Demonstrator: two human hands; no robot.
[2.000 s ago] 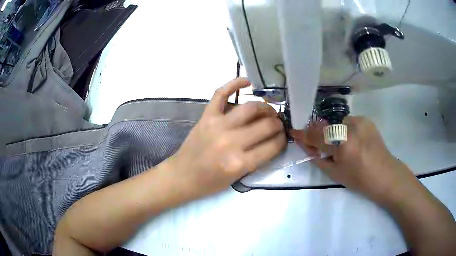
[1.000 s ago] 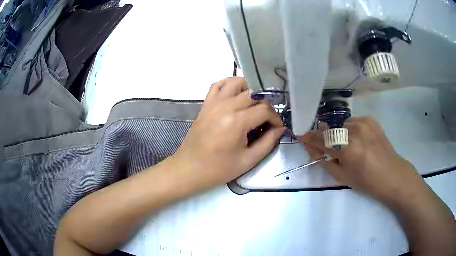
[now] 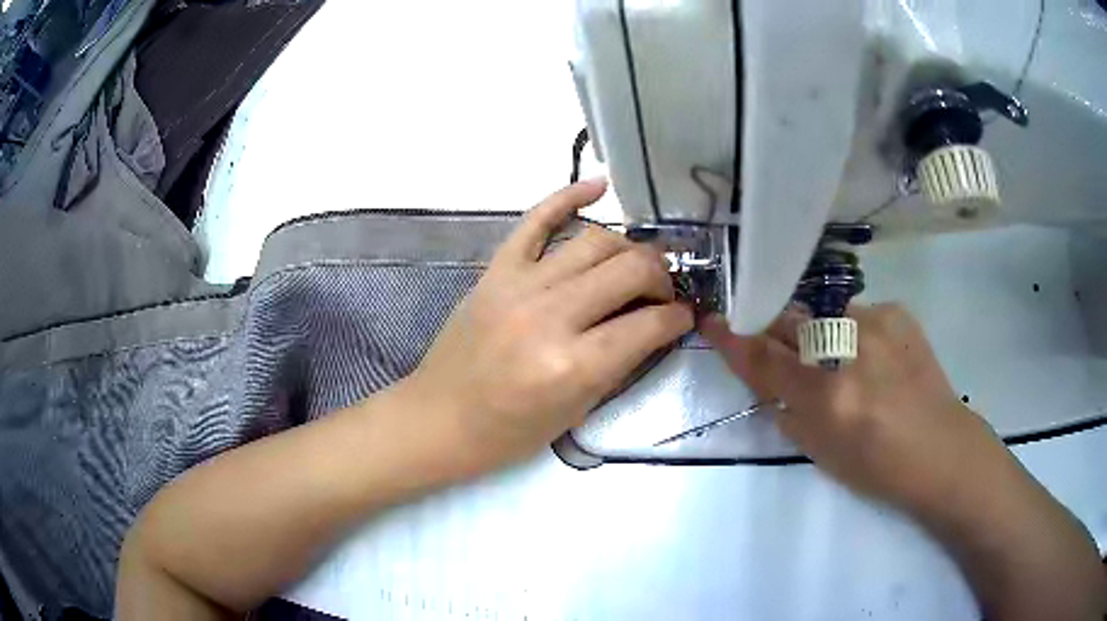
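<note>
A grey garment with a waistband [image 3: 389, 239] along its far edge runs from the left to the needle area. My left hand [image 3: 558, 328] lies on the garment's right end, its fingertips pinching at the presser foot [image 3: 698, 269]. My right hand [image 3: 850, 388] is just right of the foot, its thumb and index fingertips close to my left fingertips. It also keeps a thin metal awl [image 3: 719, 423], whose spike points left over the machine bed. The cloth end between the fingertips is mostly hidden.
The white sewing machine head [image 3: 795, 134] stands at upper right, with cream tension dials [image 3: 958, 177] on its front. Taupe and dark brown garments [image 3: 225, 79] lie beyond the white table's left edge. The machine bed [image 3: 643, 419] has a dark front edge.
The machine head appears further right in the view. My left index finger is raised again, having been curled one second ago. The awl, hidden two seconds ago, now shows and lies slightly lower and further left.
</note>
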